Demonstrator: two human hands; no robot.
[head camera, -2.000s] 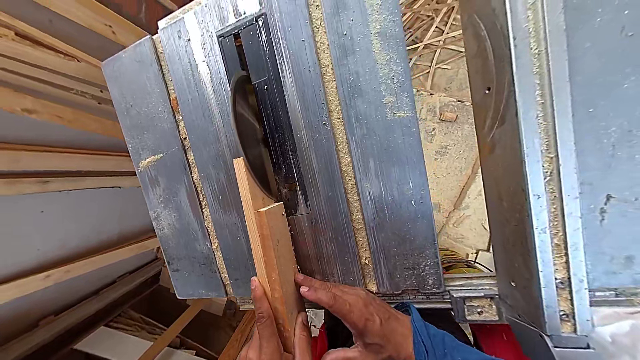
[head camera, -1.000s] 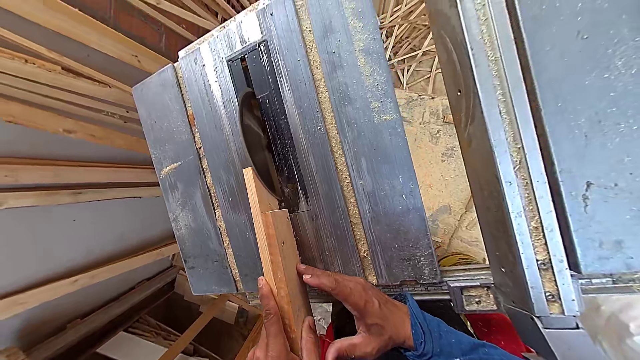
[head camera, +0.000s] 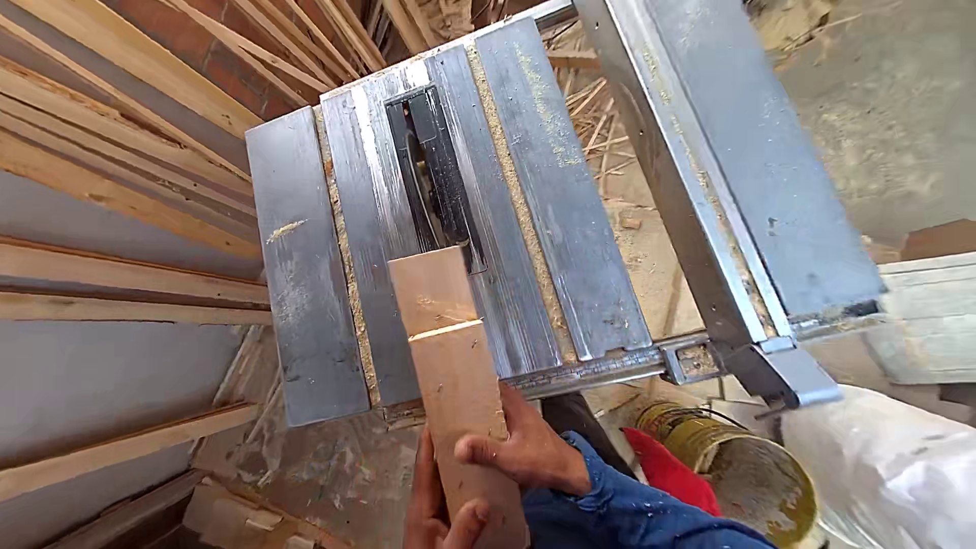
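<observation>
Two flat wooden pieces lie face to face, a shorter wooden board (head camera: 461, 404) on top of a longer wooden board (head camera: 433, 286) whose end sticks out beyond it. My left hand (head camera: 442, 503) grips their near left side, thumb on top. My right hand (head camera: 534, 450) holds the right side, thumb across the upper face. The far end of the boards is over the near part of the table saw's top (head camera: 602, 290), close to the black throat plate (head camera: 450, 175). A circular saw blade (head camera: 424, 179) stands in the slot; whether it spins cannot be told.
A metal rip fence (head camera: 679, 206) stands right of the saw top, beside a grey extension table (head camera: 762, 152). Long wooden planks (head camera: 114, 69) lean at the left. A yellowish bucket (head camera: 755, 473) and a white sack (head camera: 884, 457) are at the lower right. Sawdust fills the table grooves.
The boards have turned from edge-up to broad face up and come back from beside the blade. My right hand now has its thumb over the upper board. The view has shifted.
</observation>
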